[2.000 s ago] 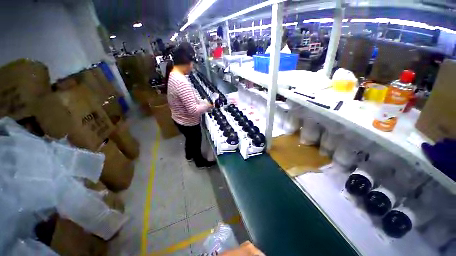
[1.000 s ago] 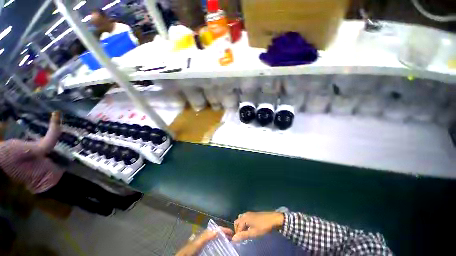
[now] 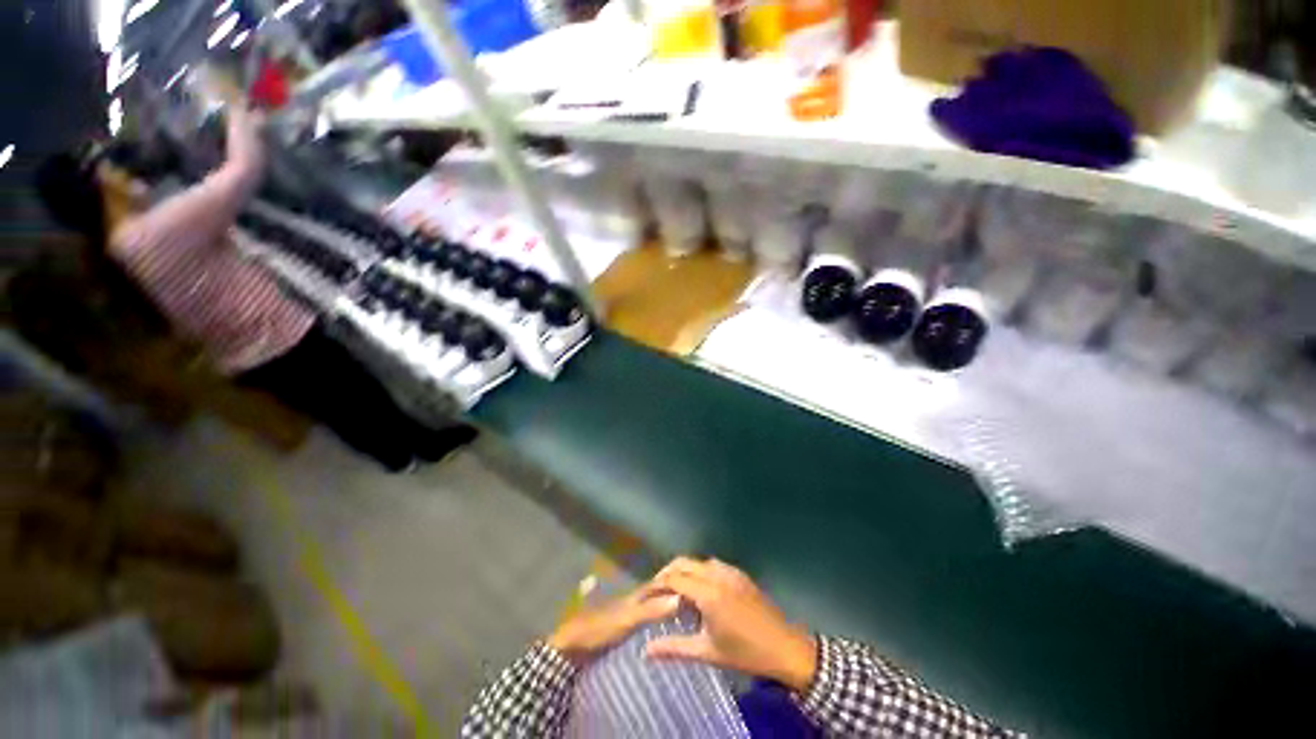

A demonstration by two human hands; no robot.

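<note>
A clear ribbed air-column bag [image 3: 657, 693] is in front of me at the bottom edge, below the green bench's near edge. My left hand [image 3: 613, 624] holds its top edge from the left. My right hand [image 3: 729, 621] is at the same top edge from the right, with the fingers of both hands meeting. The bag's lower part is cut off by the frame. Another clear ribbed bag [image 3: 1010, 498] lies on the white-lined lower shelf and hangs over its front edge.
Three dome cameras [image 3: 889, 308] stand on the lower shelf. Trays of black-balled cameras [image 3: 476, 339] stand on the green bench [image 3: 808, 505] at left. A person in a striped top [image 3: 217, 289] stands beyond. The upper shelf holds a purple cloth [image 3: 1039, 108] and a carton [image 3: 1140, 51].
The view has swung from the aisle to the bench, then slightly back left. My hands came into view with the bag and moved closer together. The bag on the lower shelf has appeared.
</note>
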